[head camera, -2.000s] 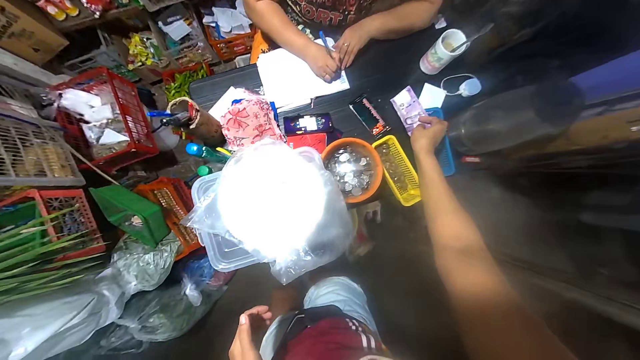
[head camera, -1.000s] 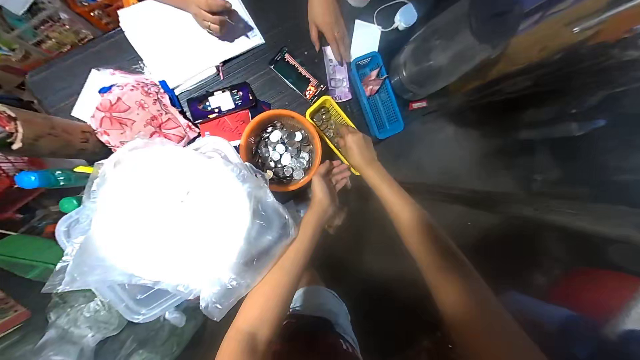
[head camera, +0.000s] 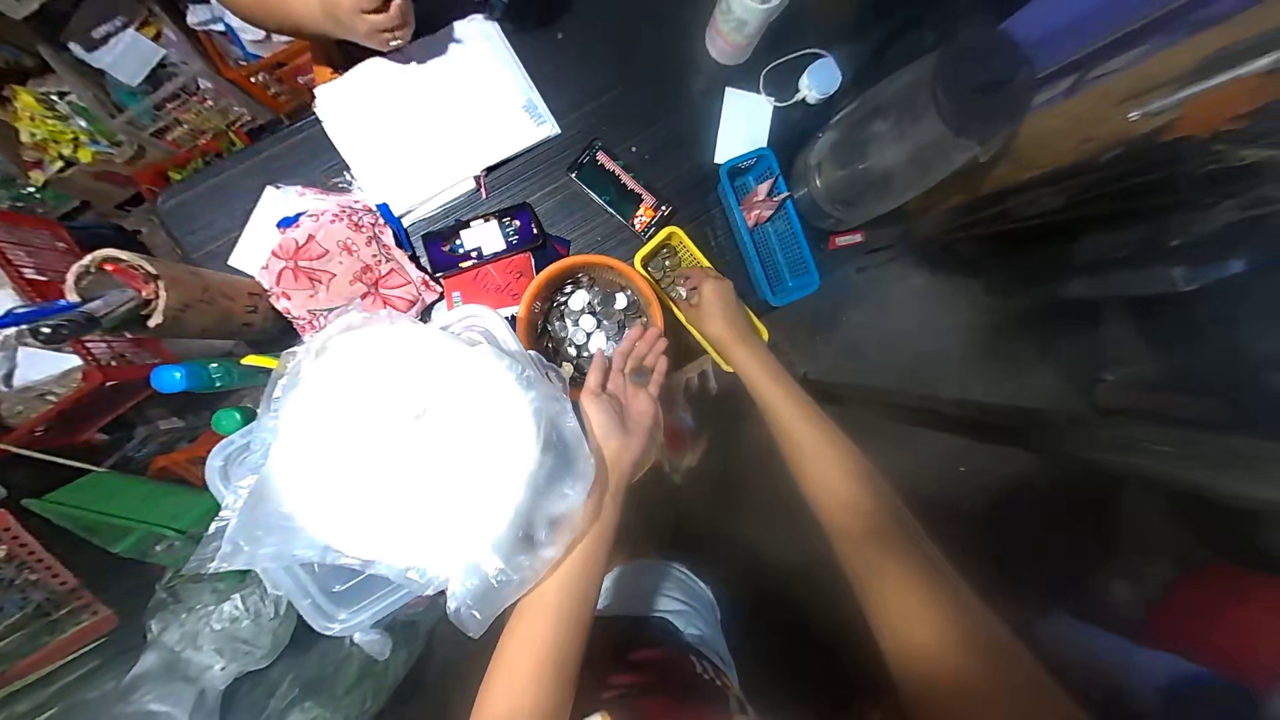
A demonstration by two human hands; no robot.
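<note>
My left hand (head camera: pixel 625 410) is palm up at the near edge of an orange bowl (head camera: pixel 650 310) of coins (head camera: pixel 585 325), with a coin (head camera: pixel 639 376) lying on its fingers. My right hand (head camera: pixel 712 305) reaches into a yellow plastic basket (head camera: pixel 750 330), its fingertips on coins (head camera: pixel 662 268) there; whether they grip one is hidden. A blue plastic basket (head camera: pixel 795 270) holding a folded banknote (head camera: pixel 762 203) stands right of the yellow one. Two phones, one (head camera: pixel 483 240) behind the bowl and one (head camera: pixel 620 190) farther back, lie on the dark table.
A clear plastic bag (head camera: pixel 530 540) over a plastic container (head camera: pixel 330 600) stands close left of my left hand. A large clear jar (head camera: pixel 880 150) lies beyond the blue basket. White papers (head camera: pixel 430 120) are near another person's hand (head camera: pixel 375 22). A patterned pink pouch (head camera: pixel 335 255) is at left.
The purple banknote beside the blue basket, under the other person's hand one second ago, is no longer seen there. That hand has withdrawn. My left hand now shows palm up with a coin.
</note>
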